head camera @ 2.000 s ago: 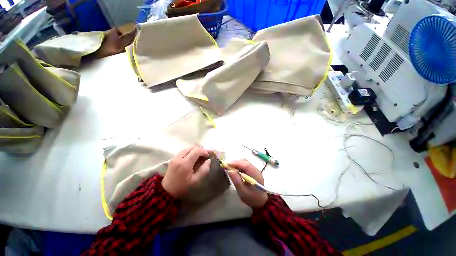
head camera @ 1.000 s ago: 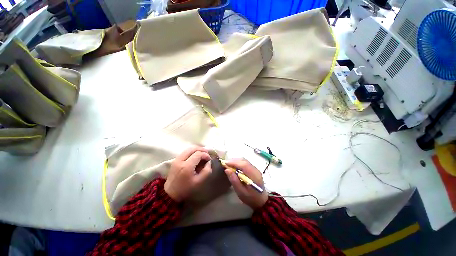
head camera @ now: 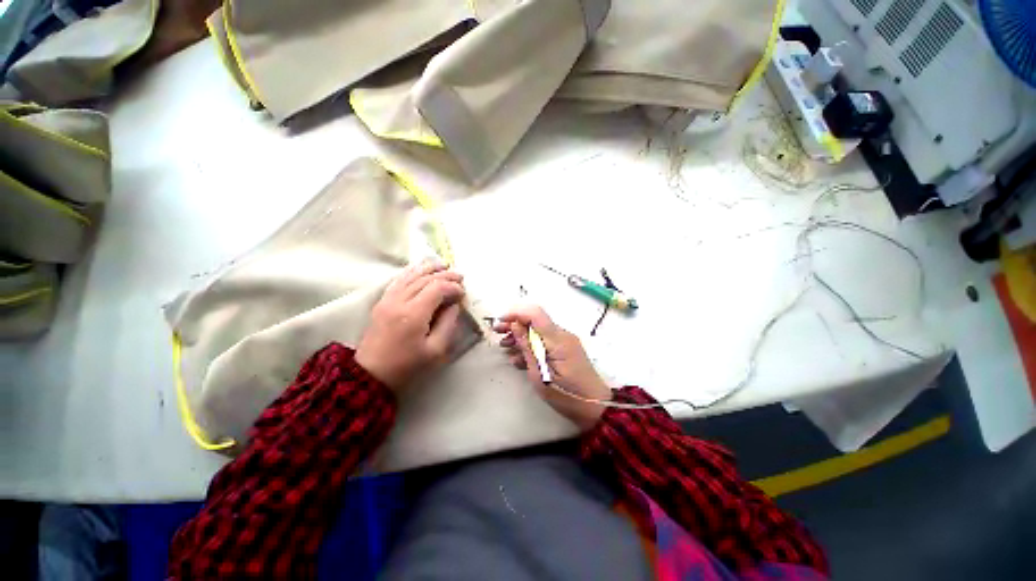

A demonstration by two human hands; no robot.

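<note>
A beige sewn panel (head camera: pixel 295 267) with yellow edge piping lies on the white table in front of me. My left hand (head camera: pixel 411 323) rests on its right part with fingers bent, gripping the cloth near the edge. My right hand (head camera: pixel 559 361) holds the pale yellow thread burner pen (head camera: pixel 537 354), close to the right of my left fingers. The pen's tip is too small to make out. Its thin cord (head camera: pixel 710 403) runs from its rear end to the right. A green-handled awl (head camera: pixel 602 292) lies on the table beyond my right hand.
More beige pieces (head camera: pixel 352 51) lie at the back, and others (head camera: pixel 51 204) at the left. A power strip (head camera: pixel 809 97) with a black plug, a white machine (head camera: pixel 926 102) and part of a blue fan stand at right. Loose threads (head camera: pixel 778 153) lie near the strip.
The view has tipped downward. The panel is spread flatter, with its upper yellow edge more exposed. My right hand has turned the pen more upright and moved slightly away from my left hand.
</note>
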